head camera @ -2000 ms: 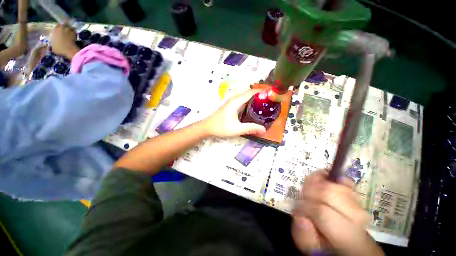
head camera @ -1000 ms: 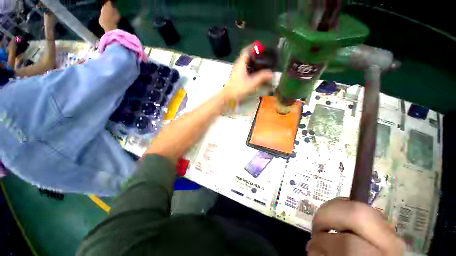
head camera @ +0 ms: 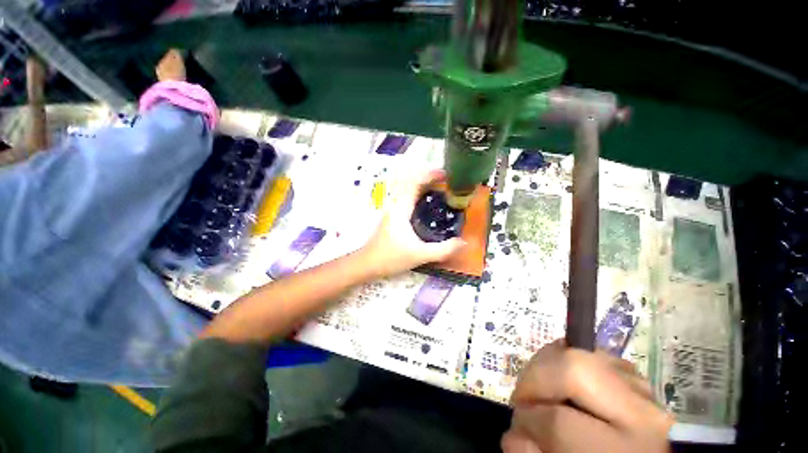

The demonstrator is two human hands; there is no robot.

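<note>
A green hand press (head camera: pixel 478 115) stands over an orange pad (head camera: pixel 475 239). My left hand (head camera: pixel 399 232) grips a glossy black cylindrical part (head camera: pixel 436 217), with fingers and thumb around its sides. The part sits on the left of the pad, right beside the brass-coloured ram tip (head camera: pixel 460 196). Whether the tip touches it I cannot tell. My right hand (head camera: pixel 585 403) is closed around the lower end of the long steel press lever (head camera: pixel 583 239), which hangs down from the press's right side.
A neighbour's blue sleeve (head camera: pixel 97 230) reaches in at left over a tray of black parts (head camera: pixel 213 199). A yellow strip (head camera: pixel 272 205) lies beside it. The bench has printed paper (head camera: pixel 354 296). A black cylinder (head camera: pixel 283 81) stands on the green belt (head camera: pixel 372 71).
My left hand has come back from the belt side to the pad with a black part. My right hand stays on the lever. The neighbour's arm has shifted slightly, and the view has turned.
</note>
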